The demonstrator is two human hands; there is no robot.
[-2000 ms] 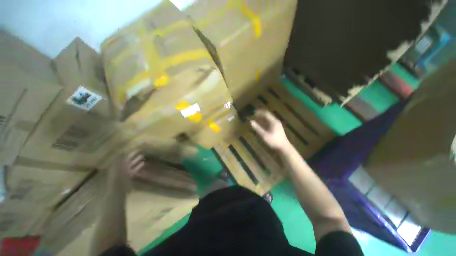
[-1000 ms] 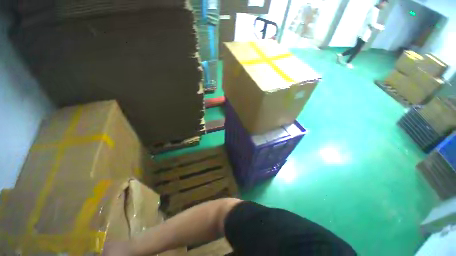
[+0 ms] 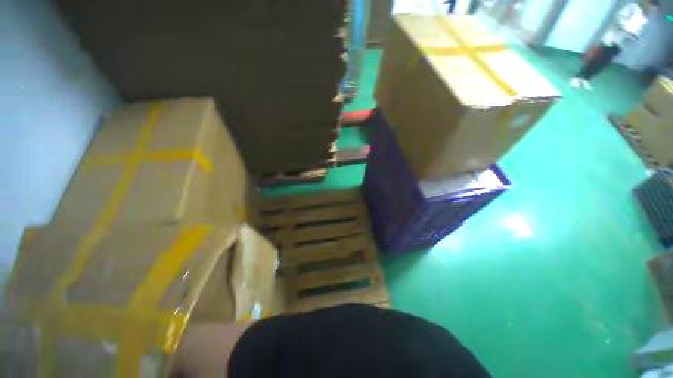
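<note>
A brown carton [image 3: 147, 273] with crossed yellow tape lies in front of me at the lower left. Its right side has a lifted, creased flap [image 3: 254, 269]. Another yellow-taped carton [image 3: 140, 173] stands behind it against the wall. My right arm, in a black sleeve, reaches in from the bottom, and its bare forearm lies over the near carton's right part. The hand is cut off by the bottom edge, so its hold cannot be seen. My left hand is out of the picture.
A slatted wooden pallet [image 3: 325, 244] lies right of the cartons. A purple crate [image 3: 413, 210] bears a taped carton [image 3: 457, 96]. A tall dark cardboard stack [image 3: 221, 74] stands behind, beside red forks [image 3: 358, 117]. A person [image 3: 609, 44] is at the far right; more cartons [image 3: 653, 118] stand there.
The view has swung from the stacked cartons to the pallet and crate, then shifted slightly left. My left hand and then my right hand have left the picture. The far person has moved within view.
</note>
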